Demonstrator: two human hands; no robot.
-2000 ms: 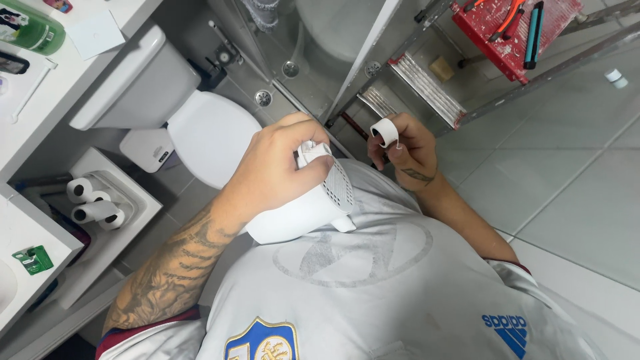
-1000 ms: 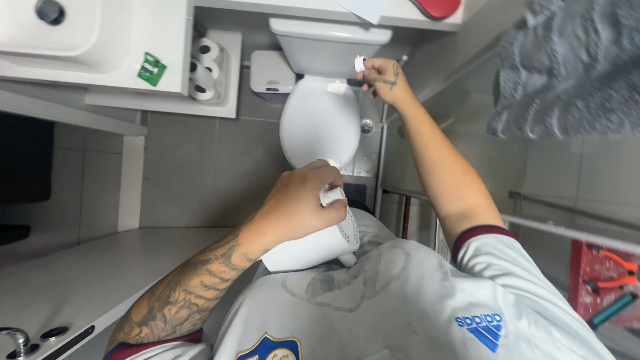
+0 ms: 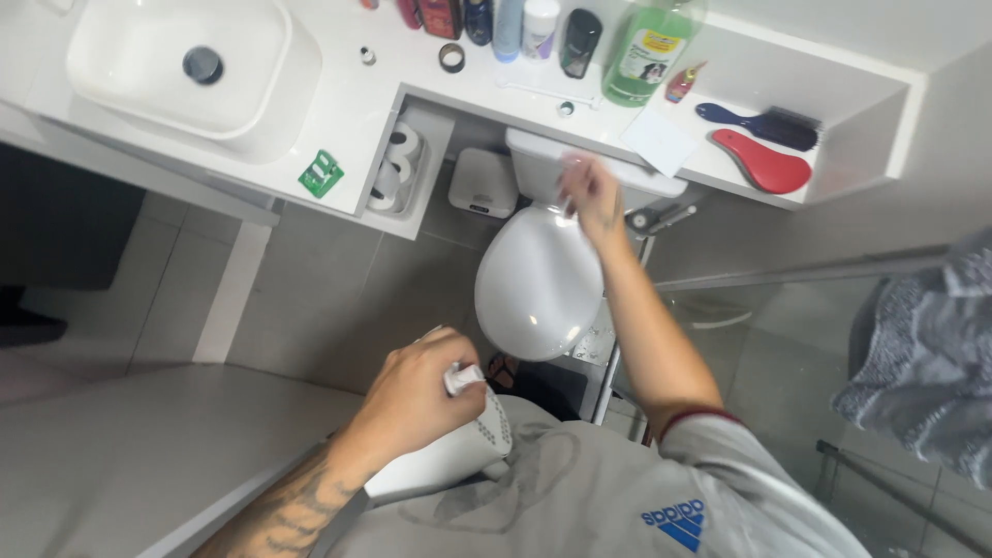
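Observation:
My left hand (image 3: 426, 391) grips a white plastic housing (image 3: 434, 465) with a perforated end, held against my shirt. A small white plastic piece (image 3: 463, 379) sticks out between its thumb and fingers. My right hand (image 3: 593, 190), blurred, is over the front of the toilet tank (image 3: 536, 159), above the closed lid (image 3: 539, 283); whether its fingers hold anything is unclear. On the white counter beyond lie a small ring-shaped piece (image 3: 566, 109), a roll of black tape (image 3: 452, 58), a small metallic fitting (image 3: 367, 56) and a white paper (image 3: 657, 141).
A washbasin (image 3: 267, 101) and a green packet (image 3: 320, 173) are at left. A bottle of green liquid (image 3: 647, 58), a blue hairbrush (image 3: 763, 125) and a red brush (image 3: 763, 161) stand or lie on the counter. Toilet rolls (image 3: 399, 167) fill a low shelf; a grey towel (image 3: 930, 356) hangs right.
My right hand, which held a white ring near my shirt and then beside the toilet, is now over the tank. My left hand keeps the white housing. The view has swung toward the counter.

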